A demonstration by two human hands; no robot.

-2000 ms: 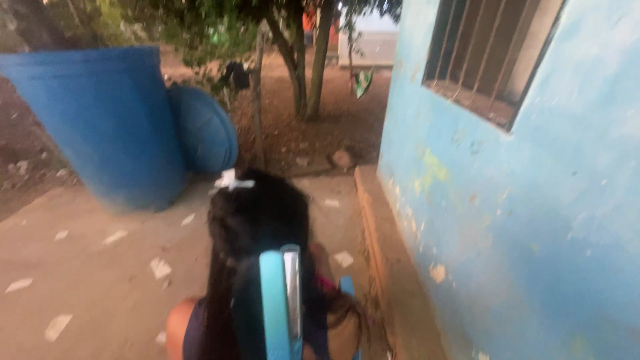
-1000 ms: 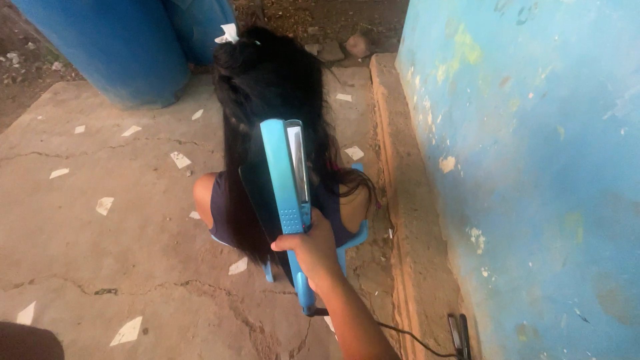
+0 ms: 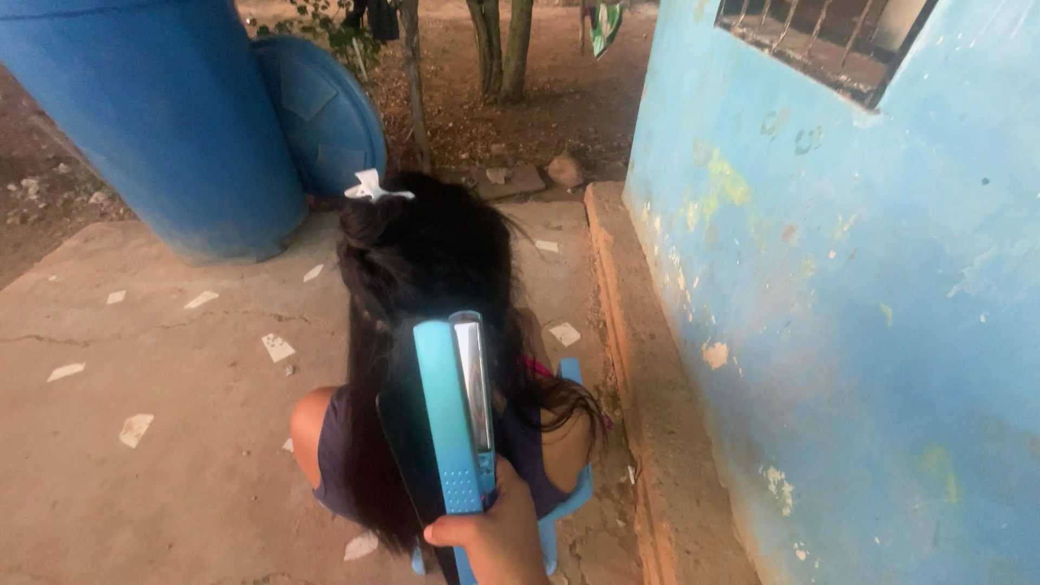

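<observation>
My right hand grips a turquoise hair straightener by its handle, plates pointing up. The straightener is in front of the long dark hair of a person seated with their back to me. A white hair clip holds some hair on top of the head. A dark, flat thing, perhaps a comb or a lock of hair, shows just left of the straightener; I cannot tell which. Whether hair lies between the plates is unclear. My left hand is out of the frame.
Below the person is a light blue plastic chair. A blue barrel and a round blue lid stand at the upper left. On the right, a concrete ledge runs along a blue wall with a barred window.
The view has tilted up since one second ago, bringing the barred window back into sight. My right hand still holds the straightener behind the person's head.
</observation>
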